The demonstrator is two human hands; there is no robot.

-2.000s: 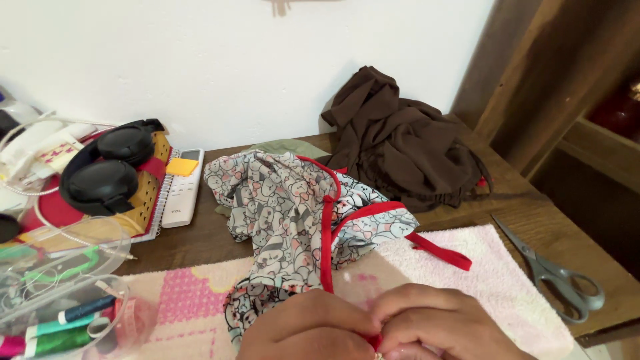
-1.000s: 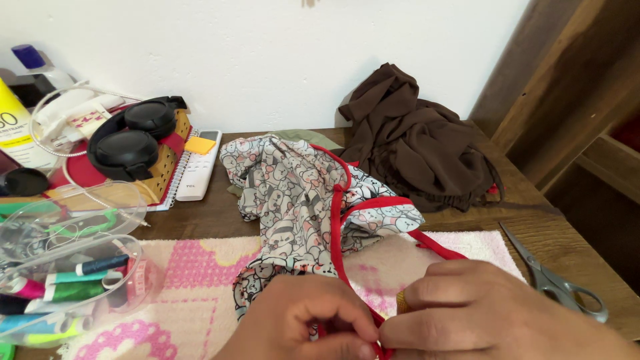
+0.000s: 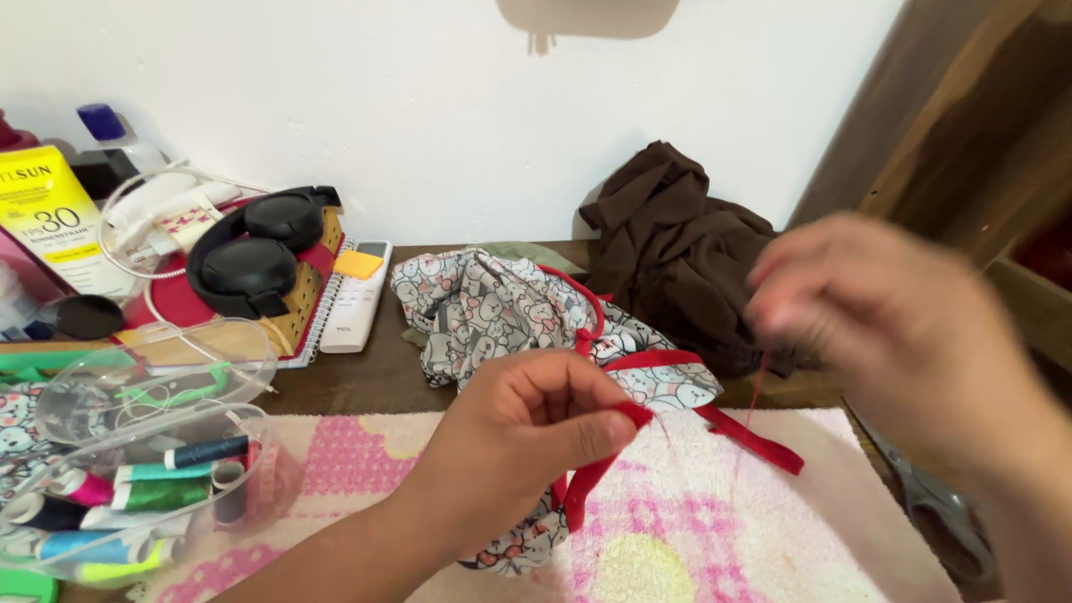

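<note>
My left hand (image 3: 536, 427) pinches the end of a red fabric strip (image 3: 590, 486) between thumb and fingers, over a pink and white towel (image 3: 636, 536). The strip belongs with the cat-print fabric (image 3: 494, 318), which has red binding and lies bunched behind the hand. Raised at the right, my right hand (image 3: 871, 327) is blurred, its thumb and fingertips together. A thin red thread (image 3: 759, 389) hangs below its fingertips; any needle there is too blurred to see. Brown cloth (image 3: 678, 243) is heaped against the wall.
Gray-handled scissors (image 3: 930, 502) lie at the right, partly behind my right forearm. A clear plastic box (image 3: 260, 419) of thread spools stands open at the left. Behind it are headphones (image 3: 251, 260) on a woven box, a white remote control (image 3: 356, 310) and a yellow sunscreen package (image 3: 63, 218).
My hands were together low over the towel; now my right hand is raised away to the right, with red thread below it. My left hand remains over the towel.
</note>
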